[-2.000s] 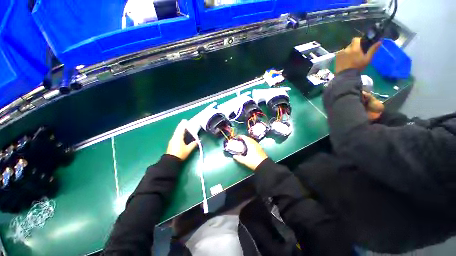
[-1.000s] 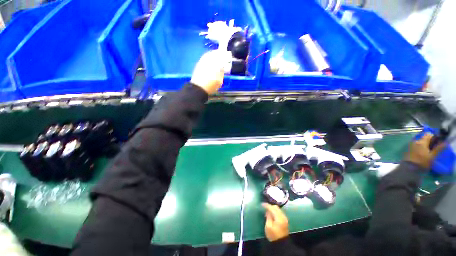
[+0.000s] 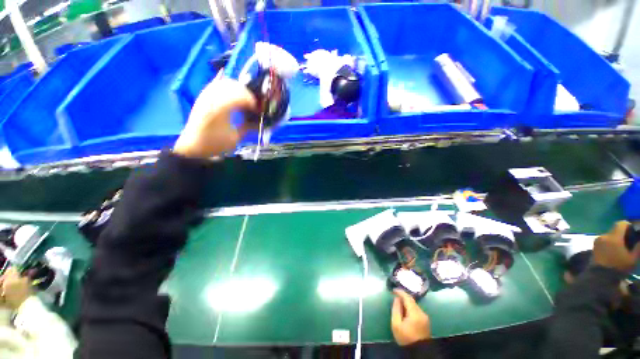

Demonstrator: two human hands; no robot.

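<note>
My left hand [image 3: 216, 118] is raised at the front edge of the blue bins and holds a white camera housing [image 3: 275, 63] with a round black end and thin red and white wires. My right hand [image 3: 410, 321] is low on the green bench, its fingertips at the lower edge of a lens module [image 3: 409, 280]; whether it grips the module is unclear. That module hangs by coloured wires from the leftmost of three white housings [image 3: 377, 230] lying in a row. A white tail cable runs from it to the bench's front edge.
Blue bins [image 3: 137, 91] stand beyond the dark conveyor channel [image 3: 316, 172]. One holds another white and black housing [image 3: 345, 85]. A black and silver fixture [image 3: 539, 188] stands right. Other people's hands work at far left [image 3: 15, 289] and far right [image 3: 616, 247]. My left arm partly hides black modules.
My left hand was beside the row, then reached into a bin, and now holds a housing farther left. My right hand stays by the leftmost module. The view has tilted up towards the bins.
</note>
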